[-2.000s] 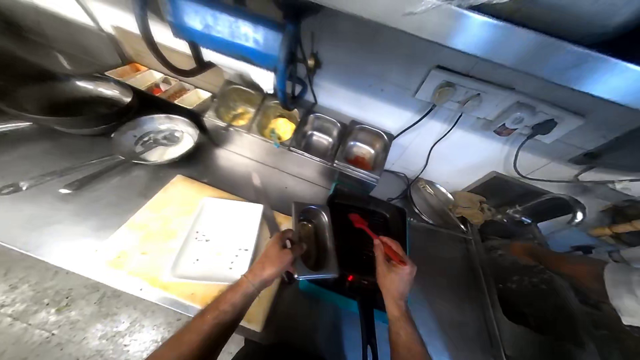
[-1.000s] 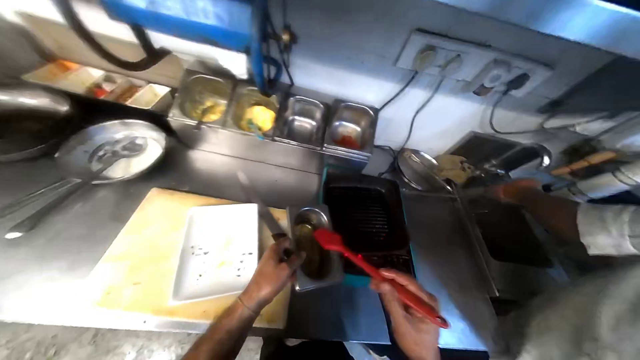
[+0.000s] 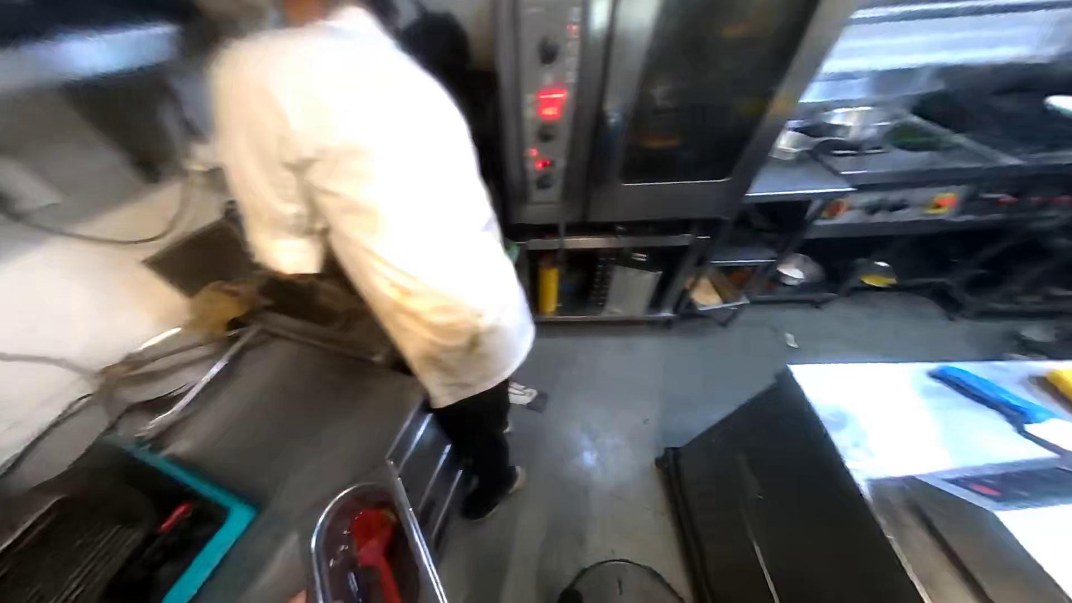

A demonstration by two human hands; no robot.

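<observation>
At the bottom edge, a steel container (image 3: 419, 548) holds a red brush or spatula (image 3: 377, 548), its head down among dark liquid or food. A small bit of skin shows beside the container's lower left side, probably a fingertip of my left hand (image 3: 298, 597); its grip is hidden. My right hand is out of view. To the left lies a black ridged grill pan (image 3: 75, 544) with a teal edge (image 3: 209, 548) beside it. A small red spot shows near the pan's rim.
A person in a white jacket (image 3: 377, 209) stands at the sink beyond the steel counter (image 3: 293, 410). Behind are an oven (image 3: 687, 109) and shelves with pans. At right, a dark cabinet (image 3: 754, 486) adjoins a white worktop (image 3: 879, 419) holding a blue-handled tool (image 3: 988, 392).
The view has swung far to the right. The red tool, held in my right hand before, now lies in the steel container. The cutting board and white tray have left the view.
</observation>
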